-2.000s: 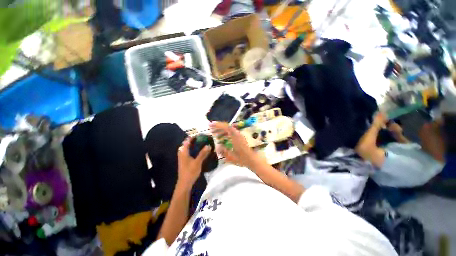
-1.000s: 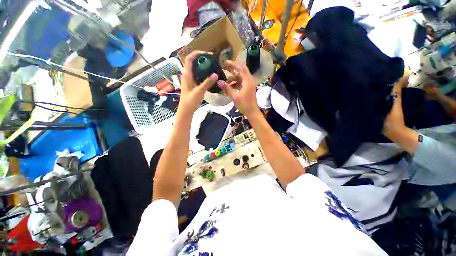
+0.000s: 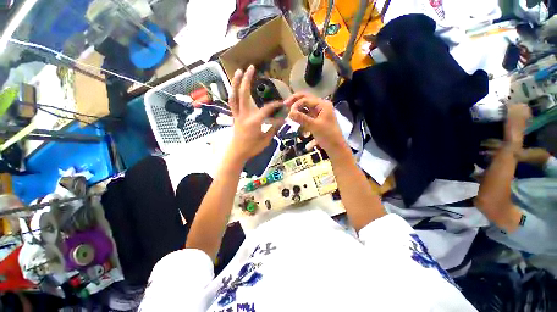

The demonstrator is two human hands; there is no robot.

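Observation:
A black thread cone with a green top (image 3: pixel 265 91) stands behind my hands, partly hidden by my left hand. My left hand (image 3: pixel 250 125) is raised beside it, fingers spread upward and thumb reaching toward my right hand. My right hand (image 3: pixel 319 120) has its thumb and fingertips close together, near my left thumb. Any thread between them is too fine to see. A second black cone with a green top (image 3: pixel 314 67) stands on a pale round disc behind my right hand. The cream sewing machine head (image 3: pixel 287 194) lies below my hands.
A white openwork basket (image 3: pixel 160 125) and a cardboard box (image 3: pixel 235 59) stand behind the machine. Black cloth (image 3: pixel 421 103) is heaped on the right, near another person's arm (image 3: pixel 498 183). Black fabric (image 3: pixel 143 213) lies left. Thin rods cross above.
The black cone that my left hand held is now standing behind my hands, released. My hands have moved slightly down and right, with fingertips closer together. The other person's arms have shifted right.

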